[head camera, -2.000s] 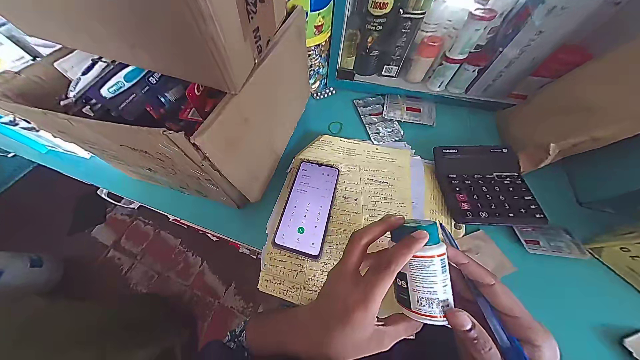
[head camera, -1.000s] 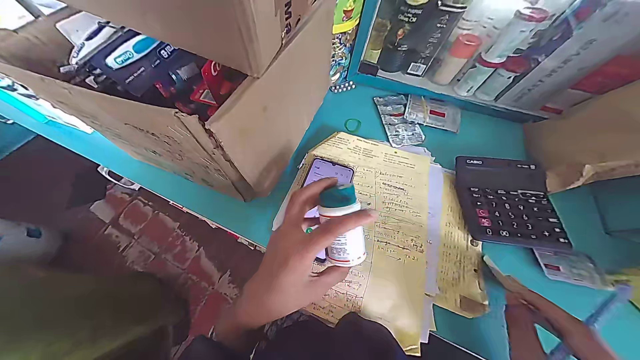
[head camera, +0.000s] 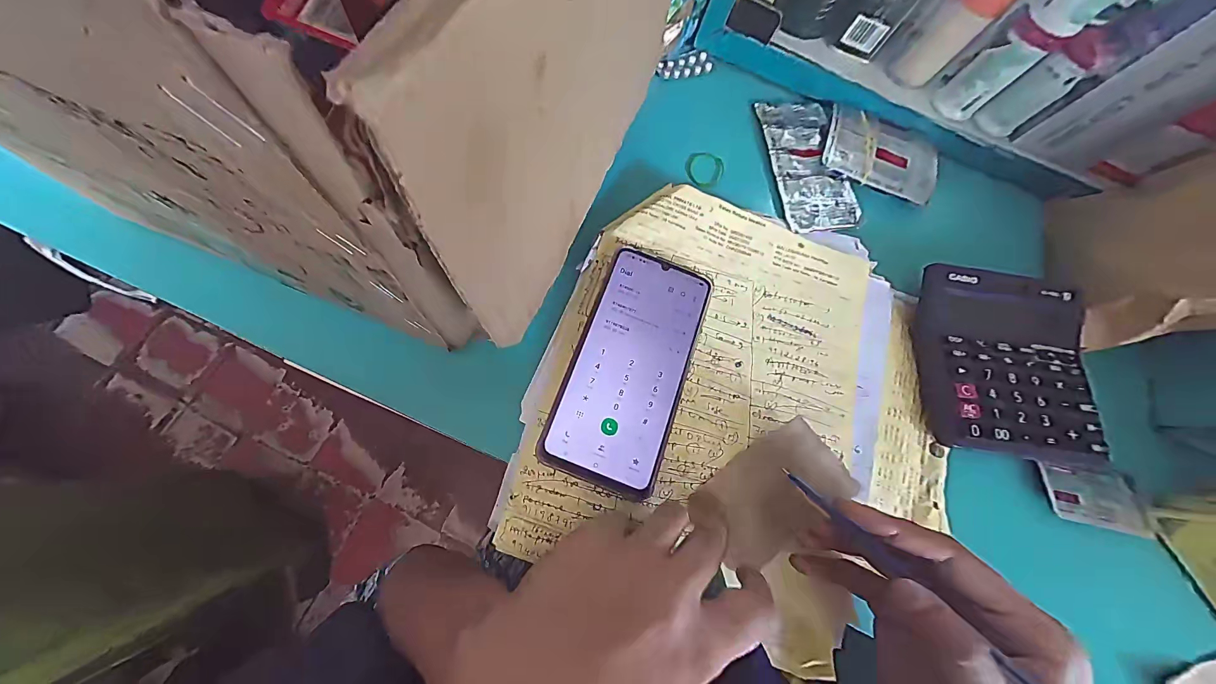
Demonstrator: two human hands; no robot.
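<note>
My right hand [head camera: 950,589] holds a blue pen [head camera: 855,532], its tip over a small brown piece of paper [head camera: 774,484]. The fingers of my left hand [head camera: 608,598] rest at the left edge of that small paper. Beneath lie yellow handwritten sheets [head camera: 798,351] on a stack of papers. A smartphone [head camera: 627,370] with a lit dial screen lies on the sheets, just above my left hand. To the right of the papers is a black Casio calculator [head camera: 1012,370]. Whether my left fingers pinch the small paper is hard to tell.
A large cardboard box [head camera: 503,142] stands at the upper left of the teal counter [head camera: 655,133]. Blister packs [head camera: 807,171] and a green rubber band [head camera: 704,169] lie behind the papers. A blue-framed display case [head camera: 912,104] with bottles is at the back right.
The white bottle with the green cap has left my left hand and is out of view. That hand is now down at the small paper, and my right hand has brought the pen over it.
</note>
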